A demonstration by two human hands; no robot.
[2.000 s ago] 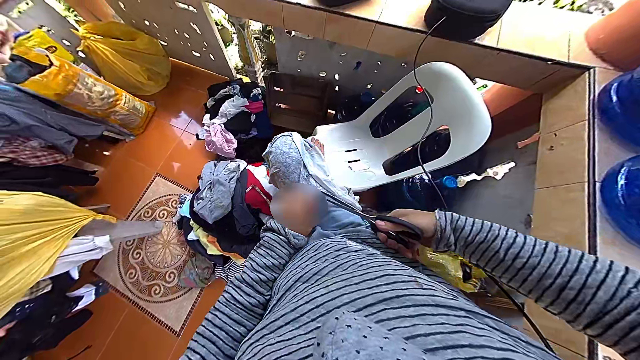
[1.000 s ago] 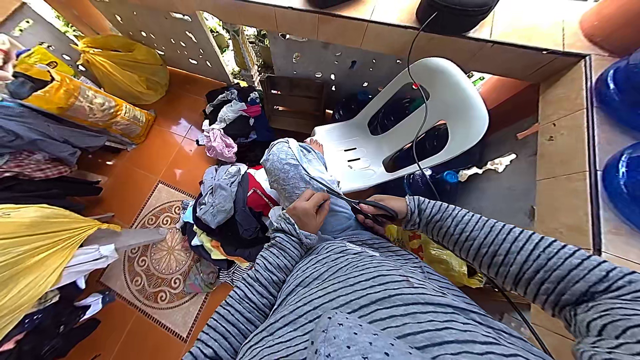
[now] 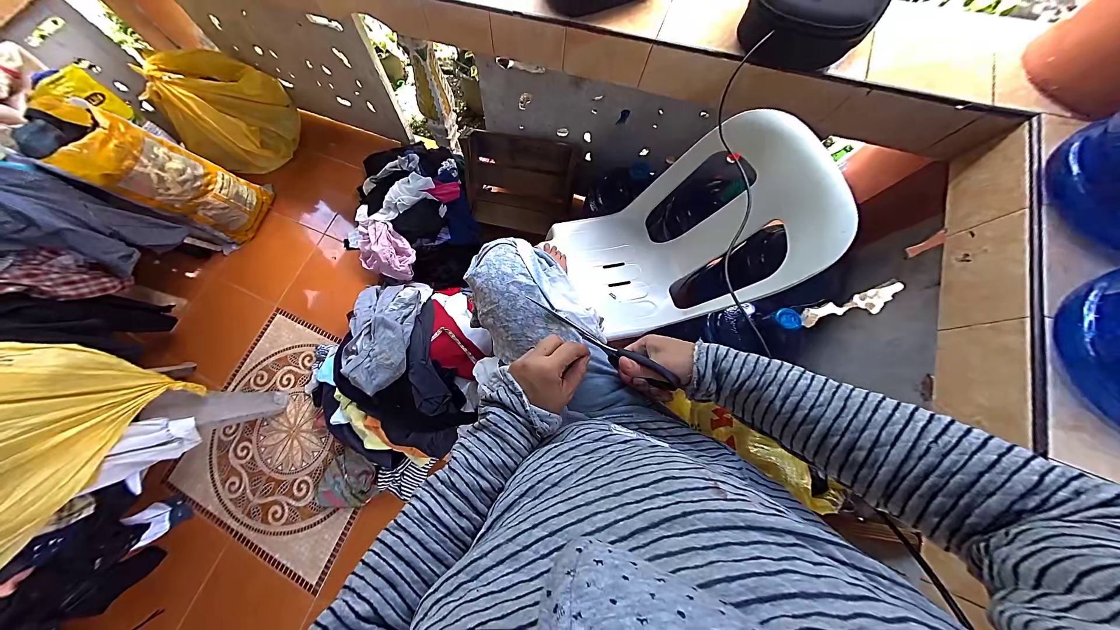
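My right hand (image 3: 656,363) grips the black handles of a pair of scissors (image 3: 582,334), whose blades point up and left over my lap. Close to the blades, my left hand (image 3: 551,374) is closed with its fingers curled on light blue-grey fabric (image 3: 516,302) that lies over my leg; whether it pinches the cloth cannot be made out. Beside my leg on the left is a heap of mixed clothes (image 3: 394,359), grey, black and red. A white plastic chair (image 3: 612,271) stands just beyond, with my bare toes at its seat edge.
A second clothes pile (image 3: 420,206) lies near the perforated wall. Yellow bags (image 3: 223,109) and hanging clothes are at the left. A black cable (image 3: 731,210) runs down across the chair. Blue water bottles (image 3: 1089,337) stand at the right, beside a tiled ledge (image 3: 984,289).
My left hand, blurred over the fabric two seconds ago, is now closer to the scissors. The scissors remain in my right hand. The blue-grey cloth over my leg has shifted.
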